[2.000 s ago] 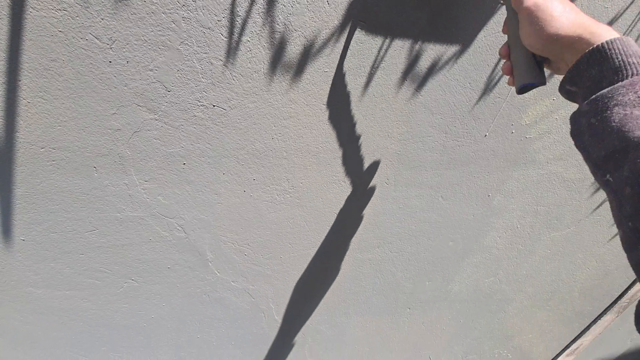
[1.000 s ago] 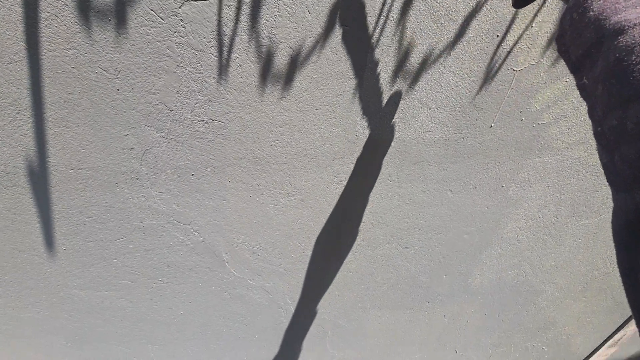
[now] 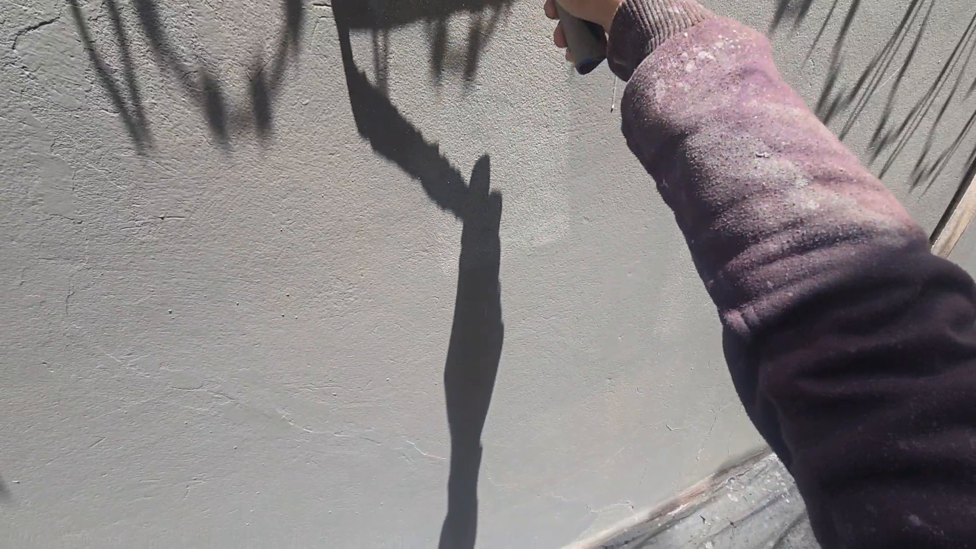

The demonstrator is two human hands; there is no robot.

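At the top edge, right of centre, my right hand [image 3: 585, 17] is closed around the dark grey handle [image 3: 583, 44] of a tool; the tool's head lies outside the frame. A purple sleeve with pale specks, ribbed at the cuff, covers the arm. Behind it stands a grey, rough-textured wall [image 3: 305, 305], with fine cracks and small pits. The shadow of my arm and of a wide-headed tool falls on the wall, left of the hand. My left hand is not in view.
At lower right a ledge or floor [image 3: 717, 511] with pale specks meets the wall's foot. A wooden strip [image 3: 957, 217] stands at the right edge. Thin plant-like shadows lie across the upper wall.
My right hand, in view at the upper right two seconds ago and out of frame one second ago, shows again at the top. The view has shifted, and more of the wall's foot shows.
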